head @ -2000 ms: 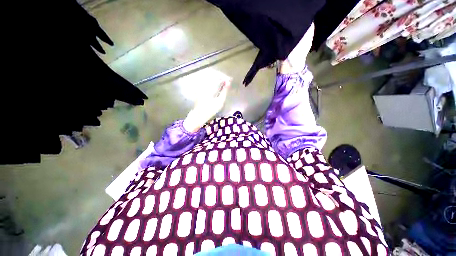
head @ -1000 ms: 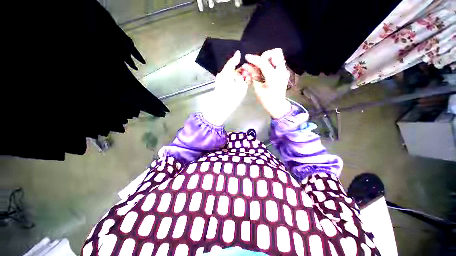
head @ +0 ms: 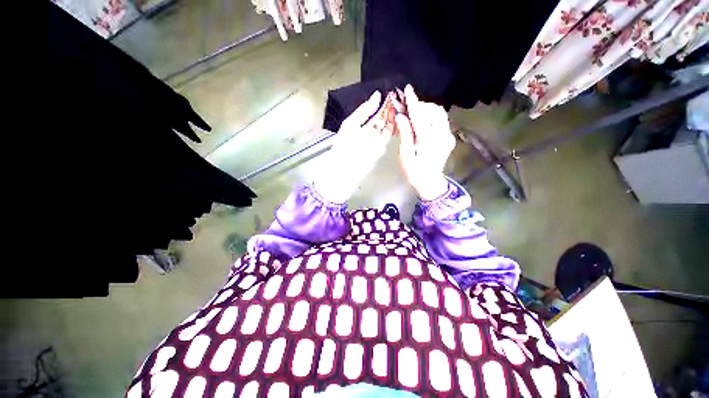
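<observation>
A black garment (head: 435, 47) hangs at the top centre, its lower edge reaching down to my hands. My left hand (head: 350, 148) and my right hand (head: 426, 136) are close together at that edge, fingertips nearly meeting. Both hands pinch the garment's lower corner between the fingers. A small dark, shiny thing shows at the right fingertips; it may be snips, but glare hides its shape. Both hands are overexposed, so finger detail is faint.
A mass of black garments (head: 93, 171) hangs at the left. Floral garments (head: 606, 47) hang at the upper right. A metal rail (head: 288, 155) crosses behind my hands. A white table corner (head: 606, 342) is at the lower right, beside a round black object (head: 583, 268).
My left hand has come up from low near my body to the garment edge. My right hand has come out from behind the black cloth and now meets the left.
</observation>
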